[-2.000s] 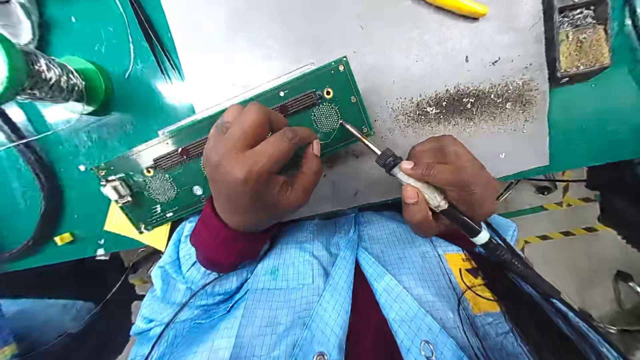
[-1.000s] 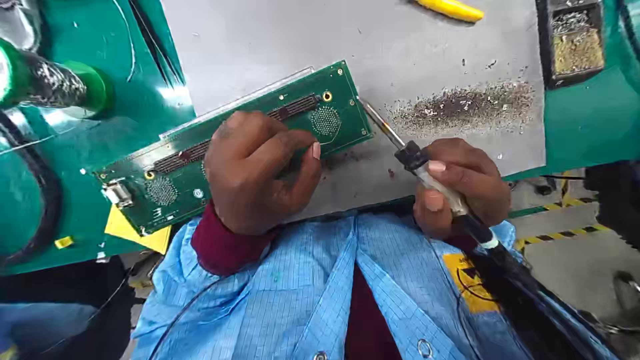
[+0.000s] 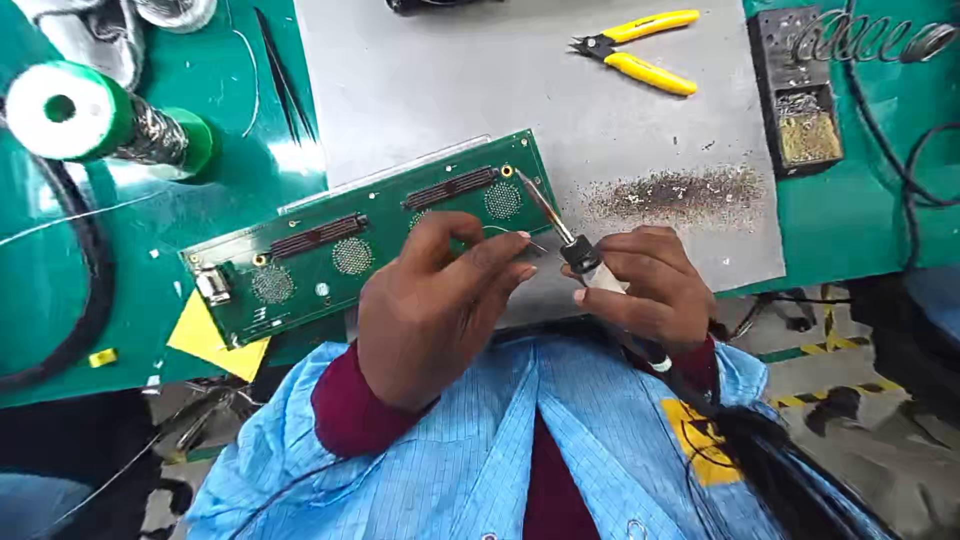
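Observation:
My right hand (image 3: 654,281) grips a soldering iron (image 3: 581,257) by its handle, the metal tip pointing up and left over the right end of a green circuit board (image 3: 390,240). Whether the tip touches the board cannot be told. Between the thumb and fingers of my left hand (image 3: 442,300) is a thin piece of solder wire (image 3: 506,229), over the board's lower right part. The board lies tilted, its right end higher in view, with two dark long connectors, several round pad clusters and a metal connector at its left end.
Yellow-handled flush cutters (image 3: 645,52) lie on the grey mat (image 3: 450,82), above scattered solder debris (image 3: 675,193). At right is a soldering iron stand with a sponge tray (image 3: 808,139). Left are a solder wire spool (image 3: 150,131), black tweezers (image 3: 281,82), a thick black cable and yellow paper (image 3: 217,337).
The iron's tip has moved up from the board's right edge to near its upper right corner. My left hand has shifted right and now shows a thin wire. The view has shifted, showing the whole cutters.

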